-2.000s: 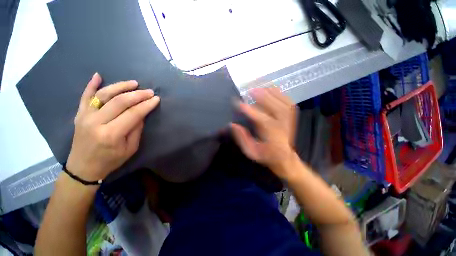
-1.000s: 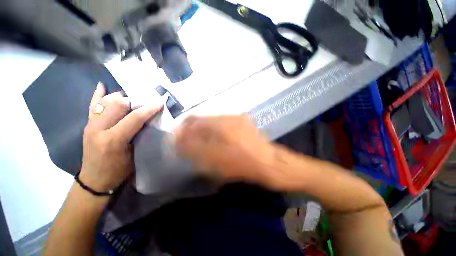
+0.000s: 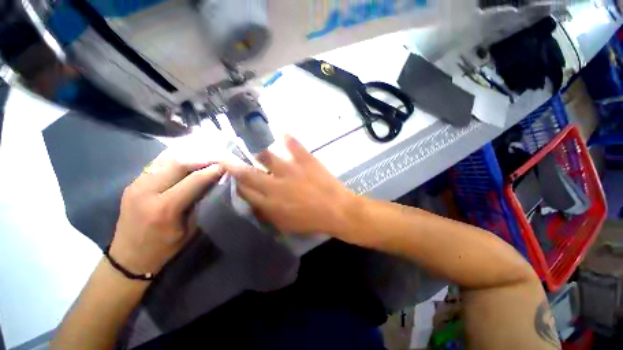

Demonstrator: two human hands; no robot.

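Observation:
A dark grey garment panel [image 3: 102,174] lies on the white table at the left and runs under my hands towards my lap. My left hand [image 3: 160,208] holds the cloth edge, fingertips just in front of the presser foot area [image 3: 217,119]. My right hand [image 3: 294,191] presses on the cloth beside it, fingertips near the left ones. A small pale edge of cloth shows between the fingertips. The sewing machine [image 3: 290,34] head with blue lettering spans the top. A grey cylindrical attachment [image 3: 249,122] stands right of the needle. Glare hides the exact stitching point.
Black shears [image 3: 369,99] lie right of the needle. Grey cloth pieces [image 3: 436,89] and a black cloth bundle [image 3: 527,58] lie further right. A ruler [image 3: 410,158] runs along the front edge. A red basket [image 3: 593,205] with grey pieces and a blue crate [image 3: 481,195] stand at the right.
The machine head has come into view. The panel, first spread flat, is now gathered at the needle. My right hand has moved left to my left hand, and its fingertips now rest near the needle.

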